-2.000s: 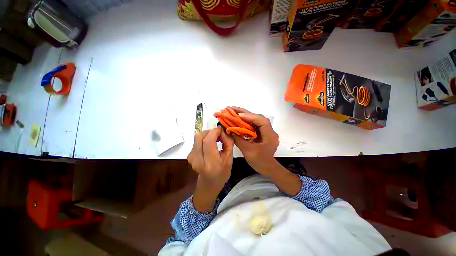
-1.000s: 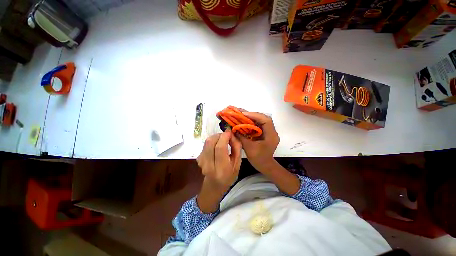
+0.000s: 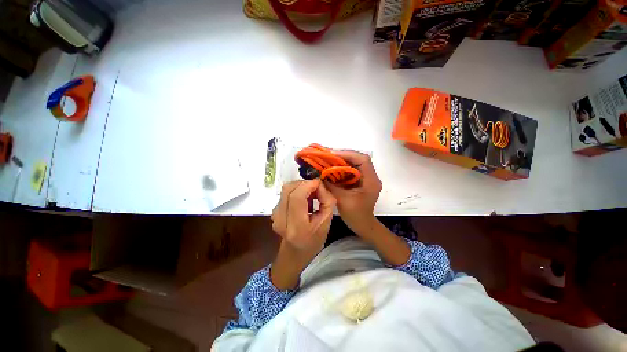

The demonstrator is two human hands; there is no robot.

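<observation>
A coiled orange cord (image 3: 322,158) is held just above the table's front edge. My right hand (image 3: 359,192) grips the coil from its right side. A dark end fitting (image 3: 307,171) shows at the coil's left side. My left hand (image 3: 300,210) is at the coil's lower left, thumb and fingertips pinched together at its edge; whether they hold a thin tie or part of the coil is too small to tell. A printed carton (image 3: 465,133), orange and dark, lies on the table to the right.
A yellow-green knife (image 3: 271,162) and a white paper slip (image 3: 225,183) lie left of my hands. A tape dispenser (image 3: 71,99) and metal vessel (image 3: 72,26) are far left. A red and gold bag (image 3: 309,8) and upright cartons (image 3: 434,33) stand at the back. Another carton (image 3: 600,117) stands far right.
My left hand moved right and up from the black fitting to the coil's lower edge. The coil turned slightly in my right hand, its lower loop now facing up. The view shifted slightly.
</observation>
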